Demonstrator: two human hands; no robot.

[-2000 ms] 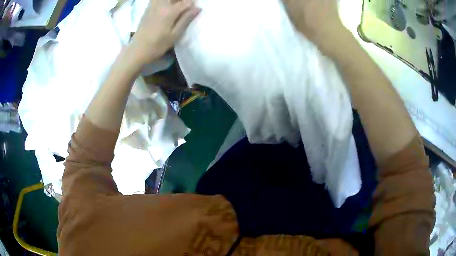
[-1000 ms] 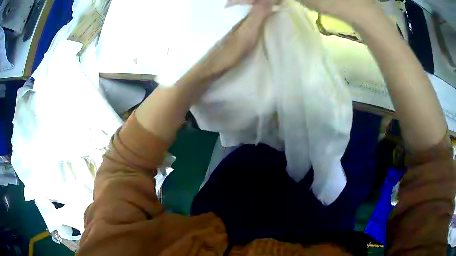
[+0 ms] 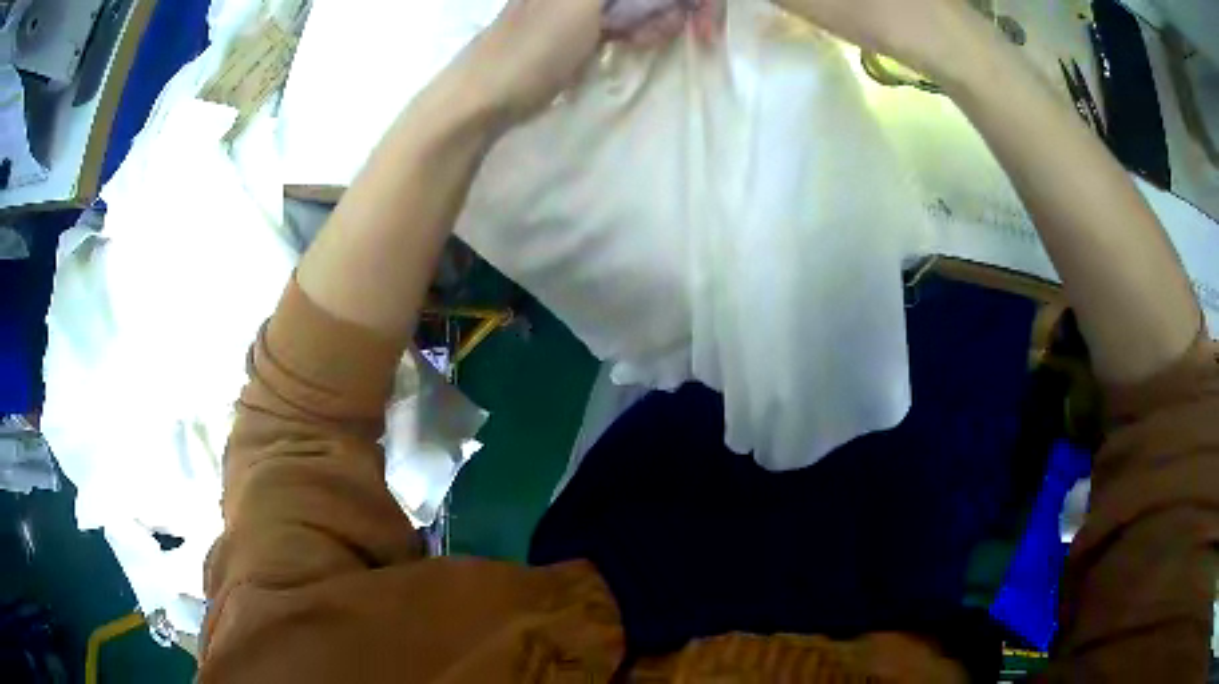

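A large limp white garment panel (image 3: 802,254) hangs from the top of the view down over my dark-clothed lap. My left hand (image 3: 568,47) is at the top edge, bent over the panel's upper edge and closed on the cloth. My right forearm reaches up to the top edge right of the panel; my right hand is cut off by the frame, so its fingers and grip do not show. Part of the sewing machine's lit yellow bed (image 3: 898,70) shows beside my right forearm. The needle is not in view.
Heaped white cut pieces (image 3: 154,321) hang at the left, with a tan card (image 3: 250,67) near their top. Black snips (image 3: 1080,96) and a flat dark pad (image 3: 1130,94) lie at the upper right. The white table (image 3: 983,221) has a wooden front edge. A yellow bar stands low left.
Over the last second my left hand has moved up and left, and the panel now hangs wider and smoother, its lower end higher. My right forearm has shifted slightly.
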